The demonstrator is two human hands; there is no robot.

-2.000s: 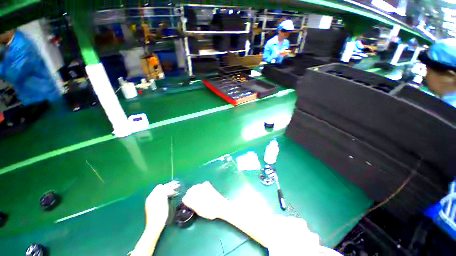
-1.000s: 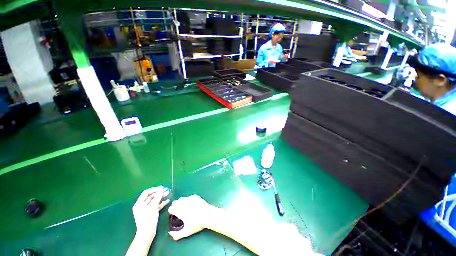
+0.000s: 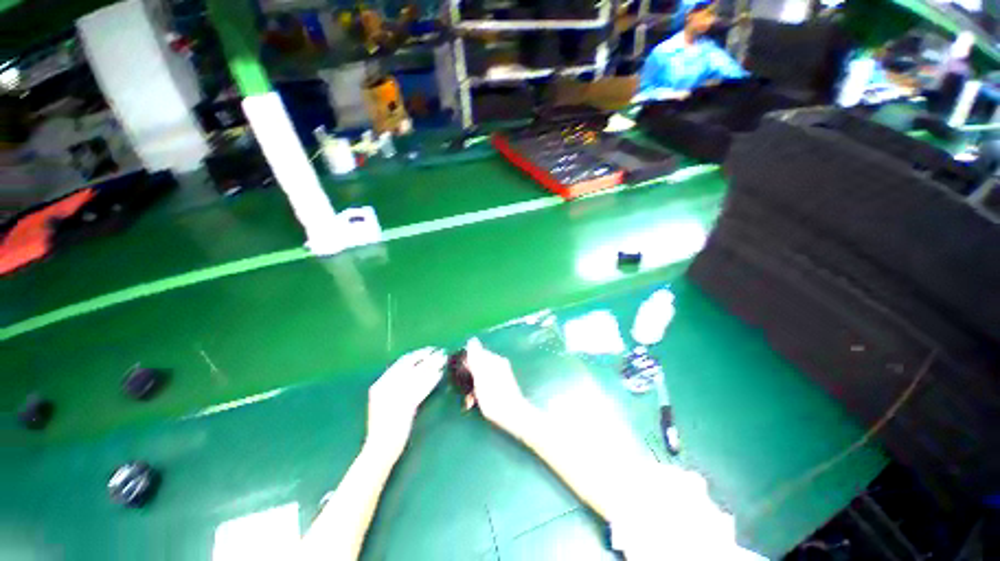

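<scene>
My right hand (image 3: pixel 493 386) holds a small dark round assembly (image 3: pixel 461 374) on its edge over the bench mat. My left hand (image 3: pixel 408 384) is beside it, fingertips close to the assembly; blur hides whether they touch it or hold something small. A round silver-and-black piece with a handle (image 3: pixel 640 370) lies to the right. A white cloth (image 3: pixel 593 332) and a white bottle (image 3: pixel 654 316) are just beyond it. Dark round assemblies lie at the left, one with a silver face (image 3: pixel 133 483) and others all dark (image 3: pixel 143 381).
Large black foam trays (image 3: pixel 833 241) stand at the right. A small black part (image 3: pixel 628 260) lies beyond the cloth. A red-edged parts tray (image 3: pixel 559 170), a white post (image 3: pixel 287 164) and a small white box (image 3: pixel 359 226) are on the far side. A person in blue (image 3: pixel 691 68) is behind.
The view has shifted, showing more of the left bench. The assembly was low in my right fist; now it is on edge at my fingers, with my left fingertips closer to it.
</scene>
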